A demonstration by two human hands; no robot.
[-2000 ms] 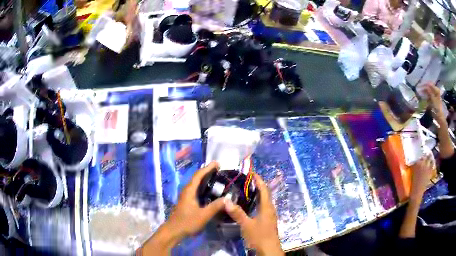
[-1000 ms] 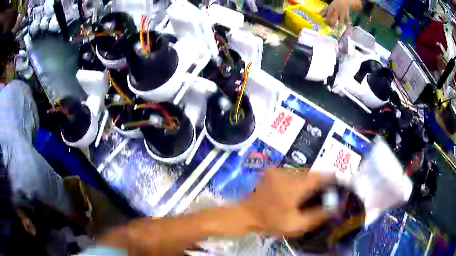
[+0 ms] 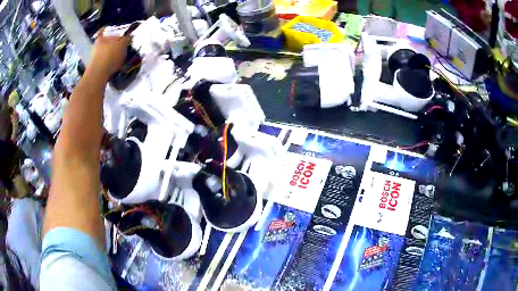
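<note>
My left hand (image 3: 112, 54) is at the upper left, on a white housing with a black interior (image 3: 128, 69); its fingers are partly hidden and small. My bare forearm and light blue sleeve come up from the bottom left. My right hand is out of the picture. Several white housings with black cups crowd the left side. One nearby cup (image 3: 228, 202) faces up, with red and yellow leads rising from it. Another housing (image 3: 170, 230) lies below left of it, with wires over its rim. A housing (image 3: 122, 170) stands further left.
Blue printed sheeting (image 3: 267, 250) covers the near bench, with a dark green strip (image 3: 267, 85) beyond. On the strip are a white-and-black unit (image 3: 335, 77), a white housing (image 3: 417, 88) and dark modules (image 3: 454, 128) at right. A yellow tray (image 3: 312, 31) stands at the far side.
The view has swung left. My left hand has moved with the housing from over the sheeting to the far end of the left cluster. My right hand, seen two seconds ago, is out of view.
</note>
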